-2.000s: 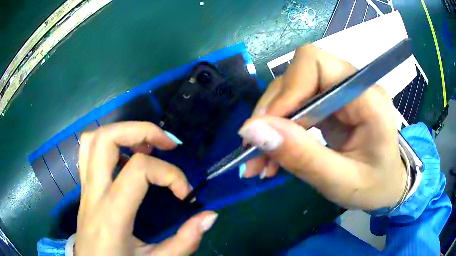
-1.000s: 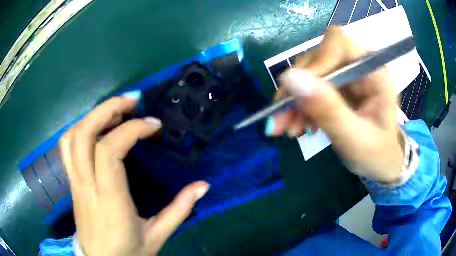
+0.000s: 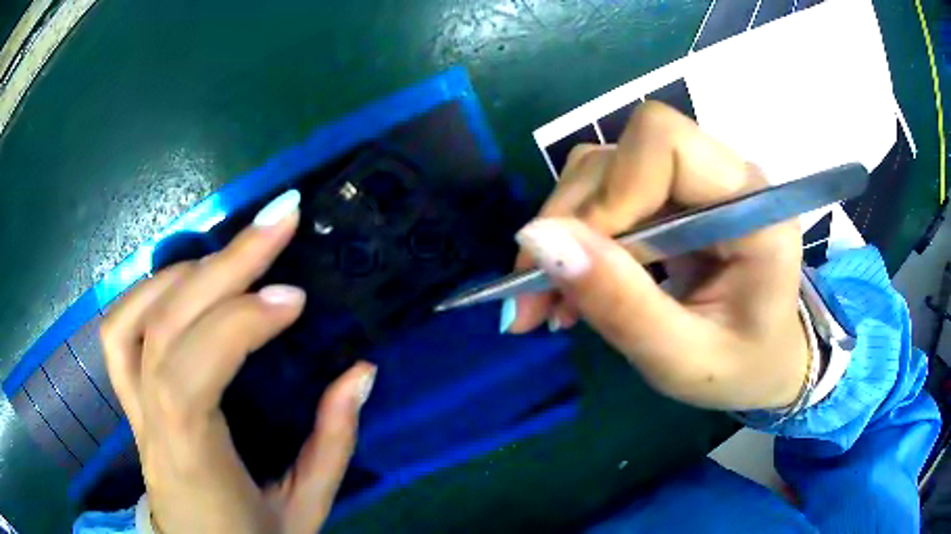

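Observation:
A black camera housing point(image 3: 391, 224) with round lens openings lies over the blue-edged adhesive sheet point(image 3: 417, 89). My left hand point(image 3: 214, 365) holds the housing at its left and lower side, thumb and fingers apart around it; the dark part's lower edge is hard to make out. My right hand point(image 3: 678, 282) holds silver tweezers point(image 3: 751, 214) like a pen. Their tip points left, at the housing's lower right edge. Whether a small piece is at the tip cannot be told. A white liner sheet point(image 3: 782, 89) with black strips lies partly behind my right hand.
Spare sheets with black strips point(image 3: 886, 198) lie under and beside the white sheet at the right. The glossy dark green bench point(image 3: 261, 83) carries a pale strip point(image 3: 42, 47) at the far left. A yellow line point(image 3: 931, 83) runs along the right.
The housing and blue-edged sheet have shifted left, along with my left hand. The tweezers first drew back right from near my left fingertips, then came back left to the housing's lower edge.

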